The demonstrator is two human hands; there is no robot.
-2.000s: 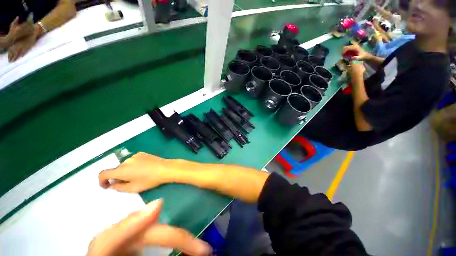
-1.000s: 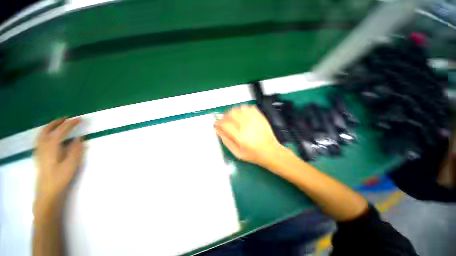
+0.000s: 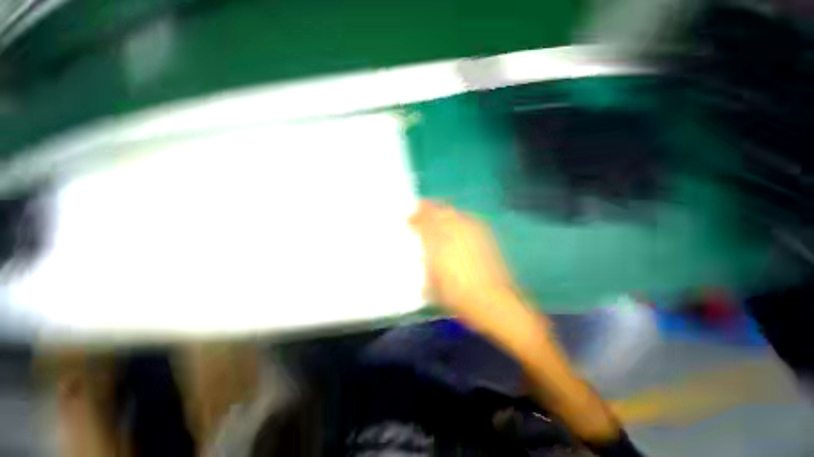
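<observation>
The frame is strongly blurred. A large white sheet (image 3: 241, 232) lies on the green bench (image 3: 464, 170). My right hand (image 3: 451, 245) is at the sheet's right edge, with the forearm reaching in from the lower right. Its fingers are smeared, and I cannot tell whether they pinch the edge or rest on it. I cannot make out my left hand. Brownish upright shapes (image 3: 219, 388) show below the sheet at the lower left, too blurred to tell whether they are skin or carton.
A dark blurred group of black narrow parts (image 3: 593, 161) lies on the bench right of the sheet. More black shapes (image 3: 750, 107) are at the upper right. A white edging strip (image 3: 312, 94) runs behind the sheet. Something blue and red (image 3: 714, 308) shows beside the bench at the lower right.
The view has shifted, showing more below the bench's front edge. My right hand is now lower along the sheet's right edge. My left hand, seen earlier over the sheet's left part, is no longer distinct.
</observation>
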